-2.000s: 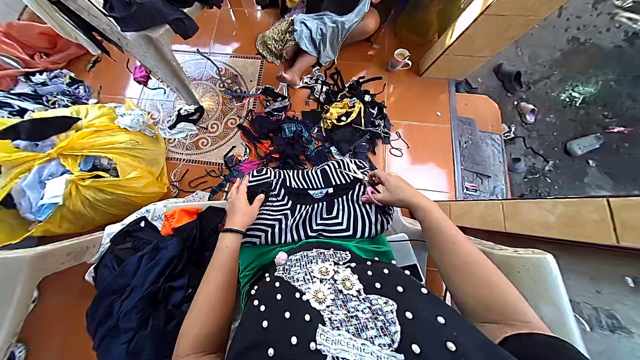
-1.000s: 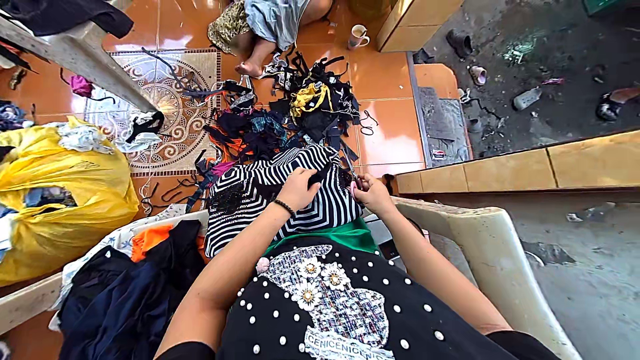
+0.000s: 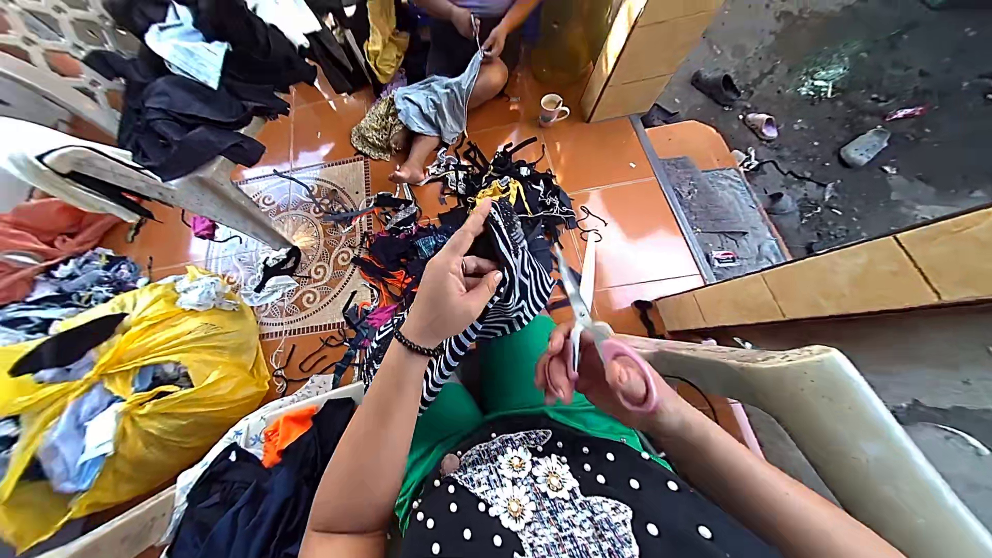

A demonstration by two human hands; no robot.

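My left hand (image 3: 457,287) grips a black-and-white striped garment (image 3: 515,271) between thumb and fingers, raised above my lap, its lower part trailing toward my left thigh. In my right hand (image 3: 597,372) is a pair of scissors (image 3: 581,310) with a pink handle, fingers through the loops, the blades parted and pointing away from me. The blades are just right of the garment, not on it. Beyond the garment, a heap of dark fabric scraps (image 3: 535,190) with some yellow ones lies on the tiled floor.
At left, a yellow plastic bag (image 3: 225,349) bulges with cloth, near dark clothes (image 3: 240,496). A white plastic chair (image 3: 225,205) carries black garments. A person (image 3: 422,159) sits ahead handling grey-blue cloth, beside a mug (image 3: 552,112). My chair's armrest (image 3: 798,387) is at right.
Scissors are now in my right hand, where none were visible before. My left hand has lifted the striped garment from my lap; earlier both hands were on it.
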